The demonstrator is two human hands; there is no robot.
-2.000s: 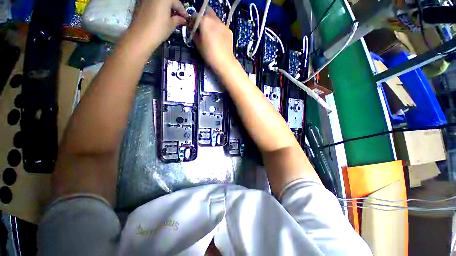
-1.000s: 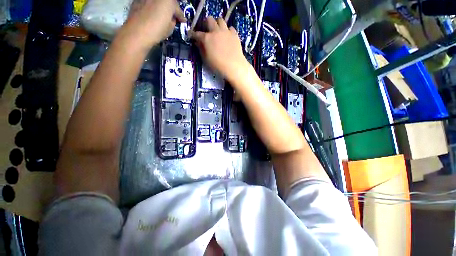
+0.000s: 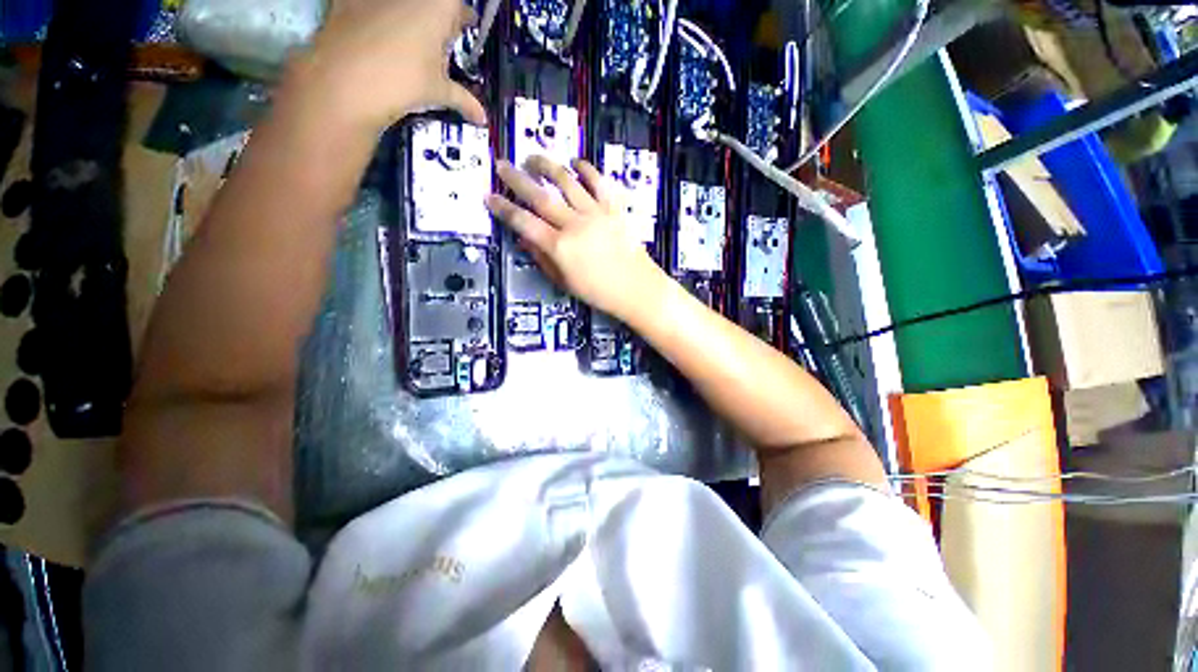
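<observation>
Several long black open housings [image 3: 453,295] lie side by side, each with a bright silver inner plate [image 3: 451,184] and a blue-black circuit board [image 3: 696,85] at the far end. White cables [image 3: 650,79] rise from the far ends. My left hand [image 3: 394,59] is at the far end of the leftmost housing, its thumb near the silver plate; its fingertips are cut off or hidden at the top edge. My right hand [image 3: 578,236] lies with fingers spread over the second housing and the edge of the third, holding nothing visible.
Clear plastic wrap [image 3: 355,394] lies under the housings. A long black cover [image 3: 86,223] lies on tan card at left, beside round black pads [image 3: 19,400]. A white bundle [image 3: 250,29] is far left. The green-surfaced line [image 3: 920,250], an orange-edged board [image 3: 979,427] and dark slim tools [image 3: 821,341] are at right.
My right hand has moved from the cables at the far end towards me, onto the housings, with its fingers spread. My left hand has shifted slightly. The view has shifted a little.
</observation>
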